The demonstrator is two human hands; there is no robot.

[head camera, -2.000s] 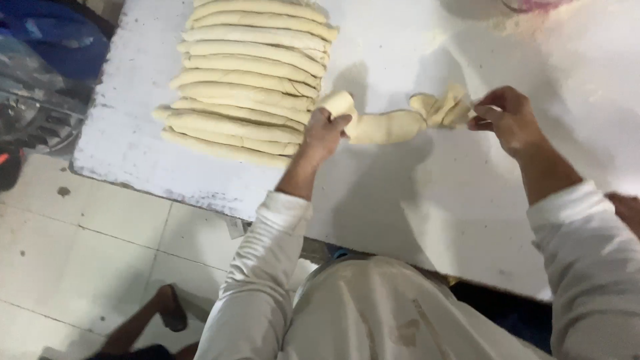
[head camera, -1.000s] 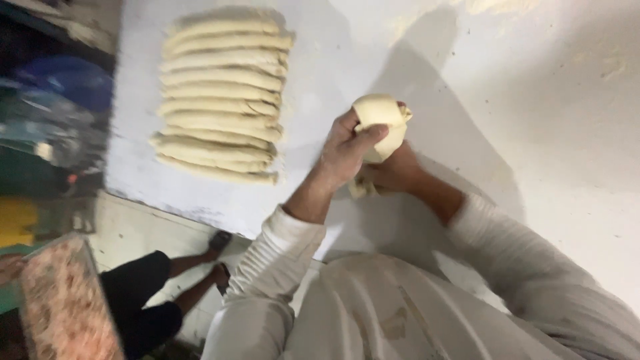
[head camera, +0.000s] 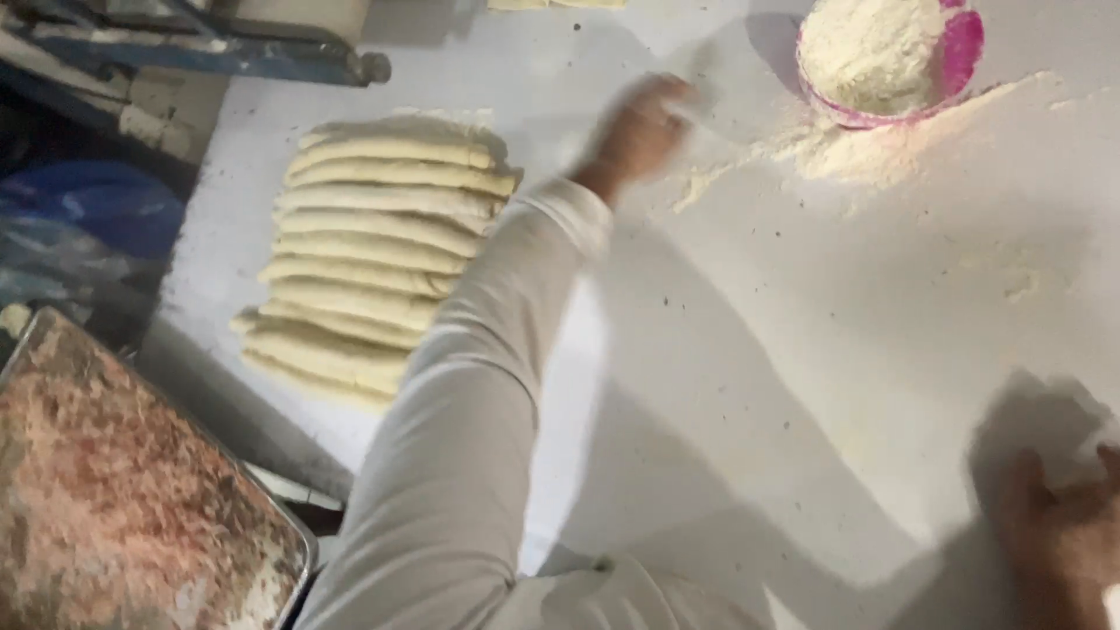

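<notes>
My left hand (head camera: pixel 646 125) is stretched forward over the white table, blurred, between the dough strips and a pink bowl of flour (head camera: pixel 875 57); nothing can be made out in it. At the lower right edge, my right hand (head camera: pixel 1063 516) is partly cut off and blurred above the table, and its grip is not clear. Several long rolled dough strips (head camera: pixel 376 249) lie side by side on the left of the table, partly behind my left sleeve. Loose flour (head camera: pixel 862 157) is spread around the bowl.
A metal tray (head camera: pixel 149 490) covered with a reddish shredded food stands at the lower left, by the table's edge (head camera: pixel 188 254). Beyond the upper left corner is a blue metal frame (head camera: pixel 201 44). Pale flat pieces (head camera: pixel 556 3) show at the top edge.
The dough piece both hands held together is out of sight. My hands have moved far apart, the left forward and the right to the right. The view has shifted, showing the flour bowl.
</notes>
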